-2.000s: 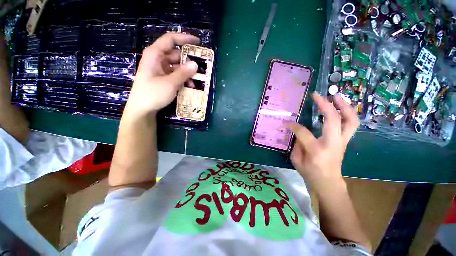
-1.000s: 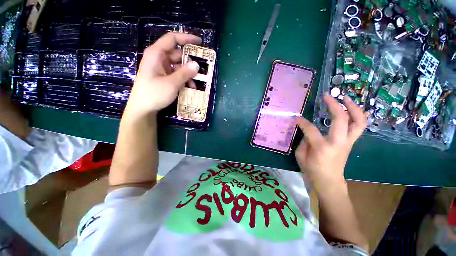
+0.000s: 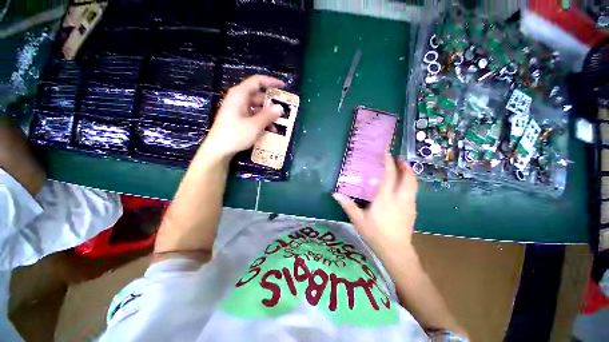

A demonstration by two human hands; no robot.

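My left hand (image 3: 237, 123) holds a gold phone housing (image 3: 272, 148) at its upper left, with the thumb over the dark window openings. The housing is upright in view, over the right edge of the black blister tray. My right hand (image 3: 387, 204) is on a smartphone (image 3: 367, 143) with a lit pink screen, thumb at its lower left corner and fingers along its right edge. The hand covers the phone's lower right part. I cannot tell if the phone is raised off the green mat.
The black blister tray (image 3: 175, 103) is at left, with a gold part (image 3: 83, 28) at its far corner. Tweezers (image 3: 349, 79) lie beyond the phone. A clear tray of boards and white rings (image 3: 467, 170) is at right. A person's sleeve (image 3: 53, 214) is at left.
The view has shifted, bringing more of the right side into the picture. My right hand has moved left from beside the phone and now grips its lower end. My left hand keeps the housing.
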